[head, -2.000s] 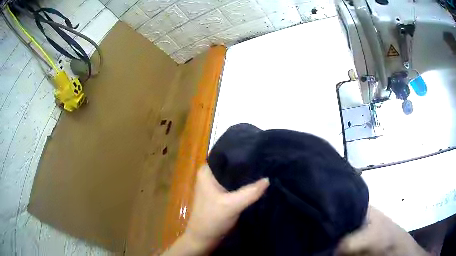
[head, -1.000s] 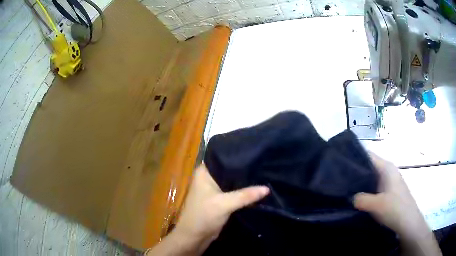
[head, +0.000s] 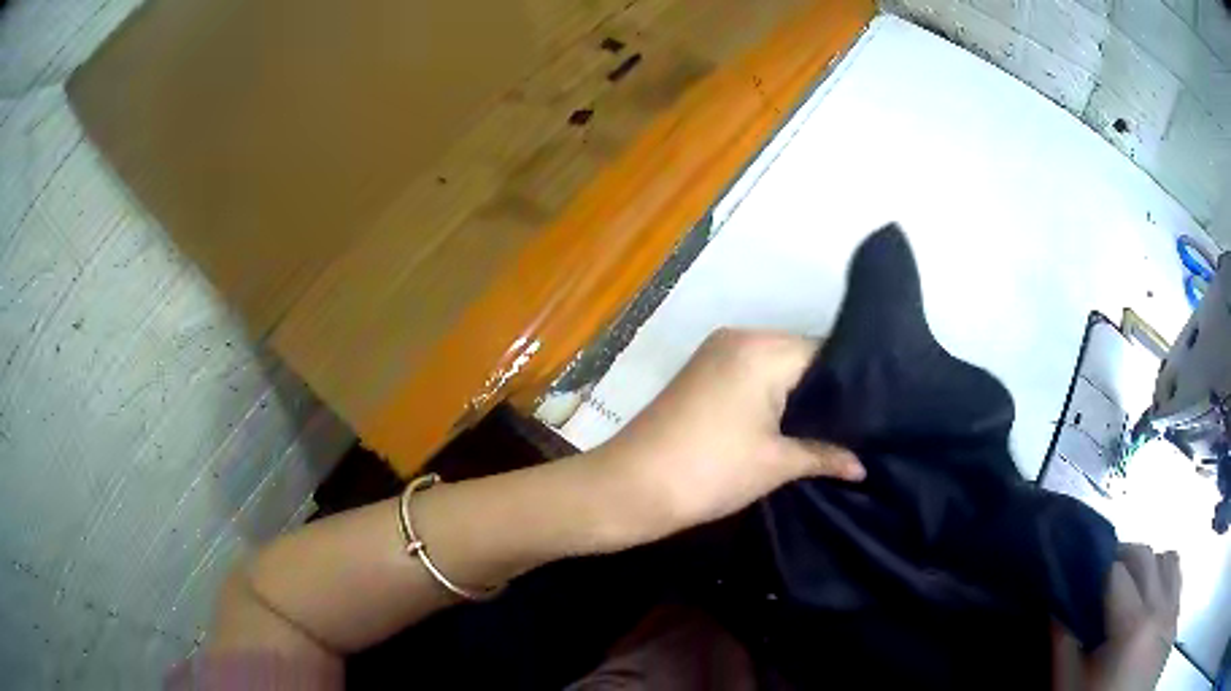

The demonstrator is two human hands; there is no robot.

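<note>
A dark, nearly black cloth (head: 932,459) is bunched between my two hands over the near part of the white table. My left hand (head: 729,432) grips its left side, thumb on top and fingers behind the fold. A bracelet is on my left wrist. My right hand (head: 1141,614) holds the cloth's right end near the lower right of the picture, partly hidden by the cloth. One fold of cloth sticks up in a point. The lower part of the cloth blends into dark shadow.
The white tabletop (head: 999,176) has an orange taped edge (head: 608,257) beside brown cardboard (head: 338,122). The sewing machine head (head: 1199,351) is cut off at the right, above the needle plate (head: 1087,432). Blue-handled scissors (head: 1193,270) lie at the far edge.
The view has turned, so the machine sits further right and the cardboard higher. My hands have moved right in the picture with the cloth, which is now bunched into a raised point.
</note>
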